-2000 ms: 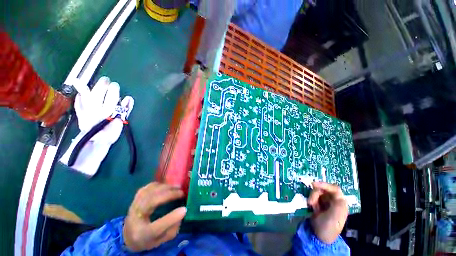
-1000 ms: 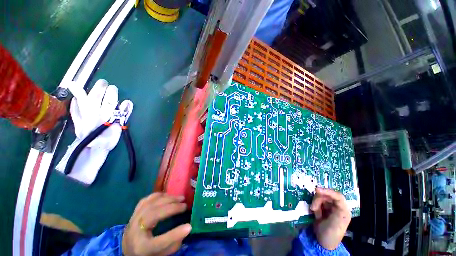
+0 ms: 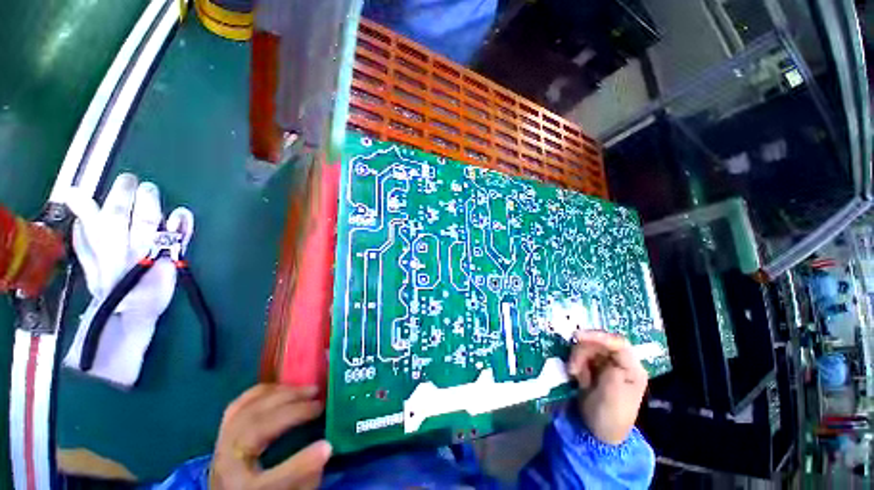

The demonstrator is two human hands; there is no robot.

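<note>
A large green circuit board (image 3: 441,316) with white traces and a broad white strip lies solder side up in front of me. My left hand (image 3: 271,435), bare, is at the board's near left corner, thumb by the edge and fingers over the red pad (image 3: 309,287); whether it grips the board cannot be told. My right hand (image 3: 609,378) rests on the board's near edge at the right, fingers curled together at the white strip; anything inside them is hidden. Black-handled cutters (image 3: 169,251) lie with jaws spread on a white glove (image 3: 125,330) at the left.
An orange slotted rack (image 3: 479,105) stands behind the board. A clear partition with a metal frame (image 3: 305,67) rises at the back left. The conveyor rail (image 3: 105,105) and a red-wrapped post (image 3: 34,256) are at the left. Black bins (image 3: 709,325) stand at the right. Blue clothing shows behind the rack.
The whole view has shifted, so the board, glove and cutters sit further left in the picture. Both hands keep nearly the same places on the board.
</note>
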